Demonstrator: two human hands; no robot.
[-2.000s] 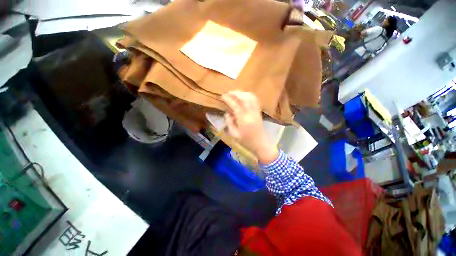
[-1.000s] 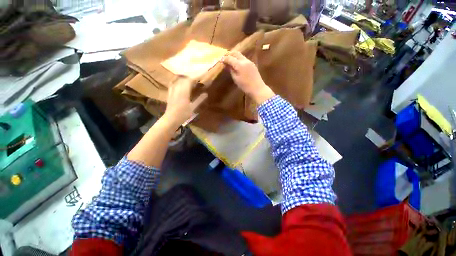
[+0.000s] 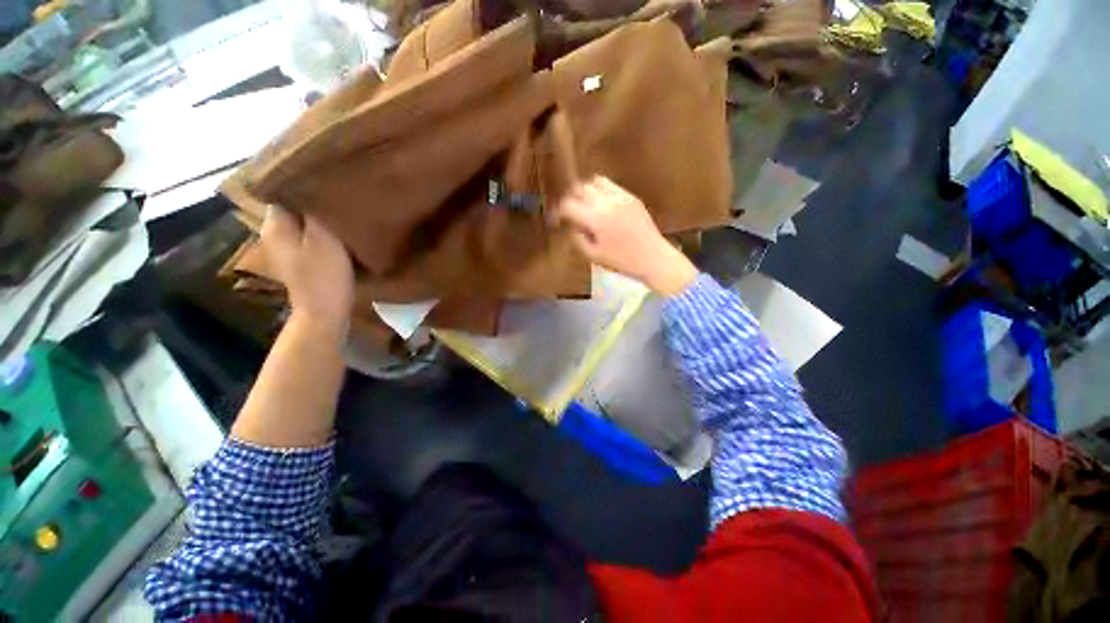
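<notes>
A large tan-brown bag piece (image 3: pixel 408 152) with folded layers stands partly raised at the top centre. My left hand (image 3: pixel 309 265) grips its lower left edge, with the fingers partly hidden by the leather. My right hand (image 3: pixel 615 229) has its fingertips closed on a blurred narrow brown part near the middle of the piece. A small shiny metal fitting (image 3: pixel 514 197) lies just left of my right fingertips. Another brown panel (image 3: pixel 645 128) with a small white spot spreads behind my right hand.
Pale sheets, one yellow-edged (image 3: pixel 536 347), lie below the leather. A green control box (image 3: pixel 73 499) is at lower left, a white fan (image 3: pixel 326 49) at upper left. A red crate (image 3: pixel 949 517) and blue bins (image 3: pixel 998 365) are at right. White sheets (image 3: pixel 207 128) lie at left.
The pale rectangular panel on top is out of sight, and the brown piece has been lifted and turned over. My left hand has moved left to its edge. The metal fitting now shows.
</notes>
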